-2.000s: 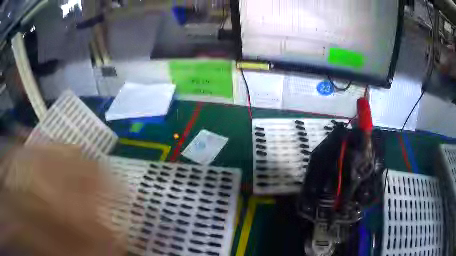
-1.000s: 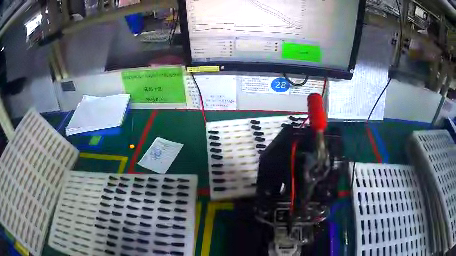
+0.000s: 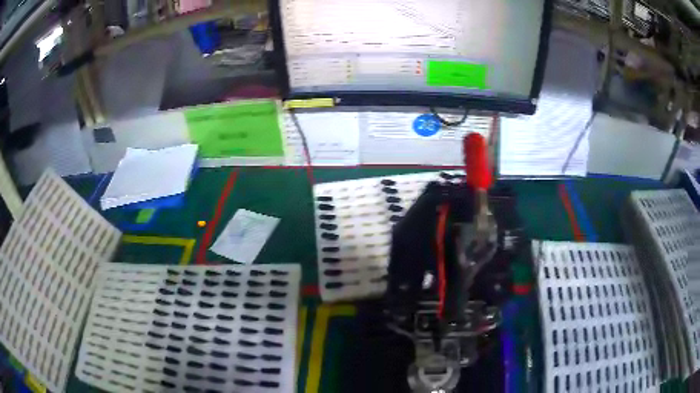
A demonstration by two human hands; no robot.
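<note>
No hand shows in the head view. The black toggle press (image 3: 414,253) stands right of centre, its red handle (image 3: 477,163) pointing up. The silvery nest (image 3: 436,368) sits at its front, near the lower picture edge; I cannot tell whether a part lies in it. The left-hand tray (image 3: 192,330) holds rows of black pieces on its right part, with pale slots at its left. The right-hand tray (image 3: 597,318) has rows of dark slots. The rear tray (image 3: 353,238) holds black pieces in columns and is partly hidden behind the press.
A tilted tray (image 3: 50,269) leans at far left. A tray stack (image 3: 664,269) stands at far right. A small white slip (image 3: 244,235) and a pile of white sheets (image 3: 150,175) lie at the back left. A monitor (image 3: 414,54) stands behind the press.
The blurred hand seen over the left-hand tray two seconds ago is out of view. The camera view has turned left since then. Over the last second the view has shifted only slightly.
</note>
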